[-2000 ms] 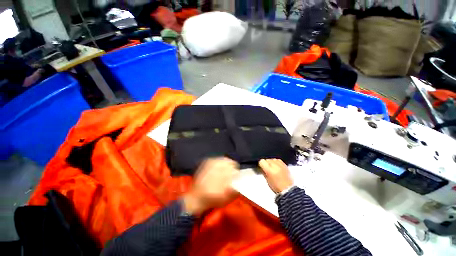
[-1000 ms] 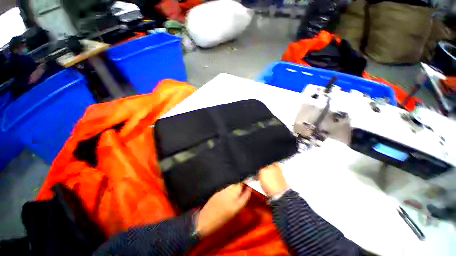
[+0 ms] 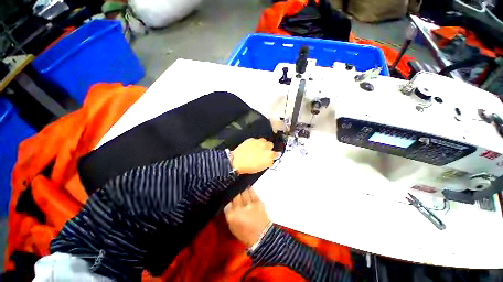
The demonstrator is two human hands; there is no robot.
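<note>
The black back panel (image 3: 165, 135) with a camouflage strip lies slanted on the white table, with its right corner at the presser foot and needle (image 3: 292, 140). My left hand (image 3: 253, 156) holds the panel near that corner, its fingertips beside the presser foot. My left sleeve covers much of the panel. My right hand (image 3: 248, 217) is nearer to me, its fingertips at the panel's front edge; the fingertip contact is partly hidden.
The sewing machine head (image 3: 408, 137) with a lit screen stands right. Dark snips (image 3: 426, 211) lie on the table (image 3: 342, 220). Orange cloth (image 3: 33, 182) hangs over the left edge and lap. A blue crate (image 3: 331, 48) is behind the machine; a blue bin (image 3: 88, 55) stands at left.
The panel has turned and moved so its right corner is at the needle. My left hand moved from the front edge onto that corner. My right hand is now nearer to me. The view shifted.
</note>
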